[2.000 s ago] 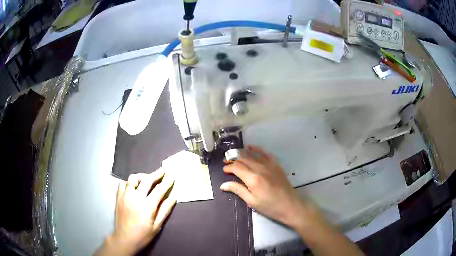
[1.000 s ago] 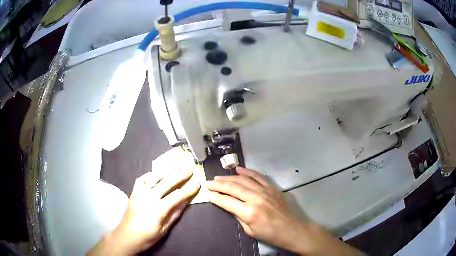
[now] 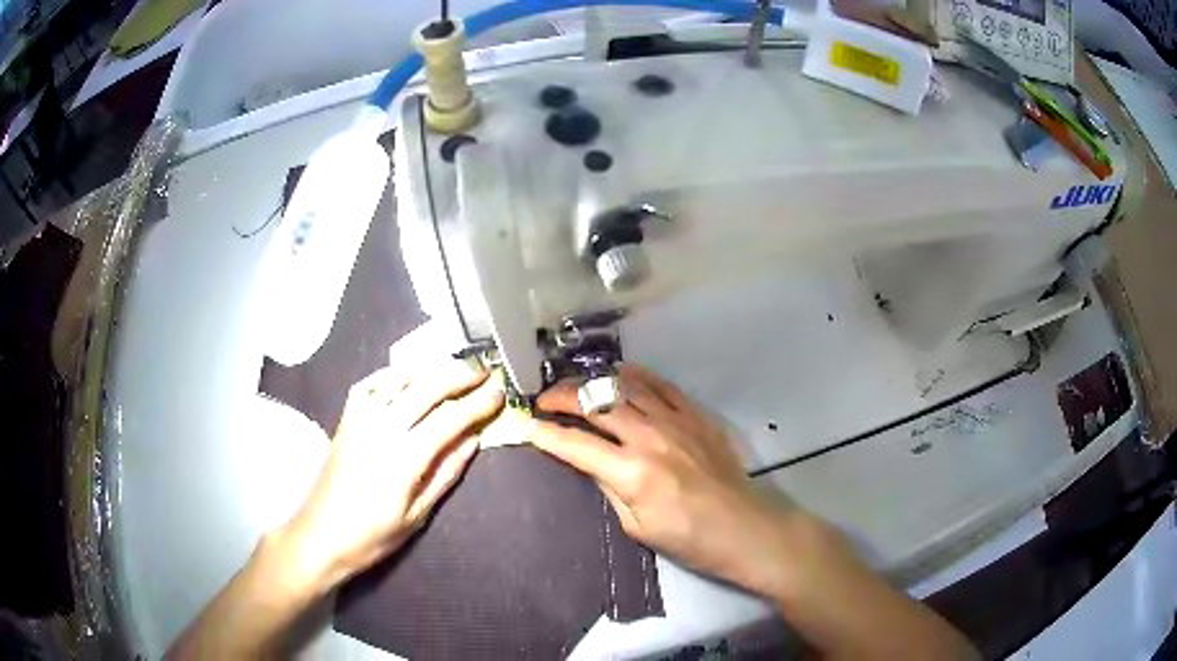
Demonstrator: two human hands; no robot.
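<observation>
A pale patch pocket lies on a dark garment panel under the head of the off-white sewing machine. My left hand lies over the pocket and holds it down, its fingertips just left of the presser foot. My right hand reaches in from the right, with its fingertips at the pocket's near edge and beside the foot. The hands cover much of the pocket. The needle cannot be made out. A stitched line runs along the panel's right side.
A glaring lamp stands left of the machine head. A tension knob is above my right fingers. The white box, control box and orange-handled tool are at the back right. Dark cloth is at the far left.
The pocket and panel have moved away from me under the machine head, and both hands have moved with them. Two seconds ago my right hand was apart from the pocket; now it touches its edge.
</observation>
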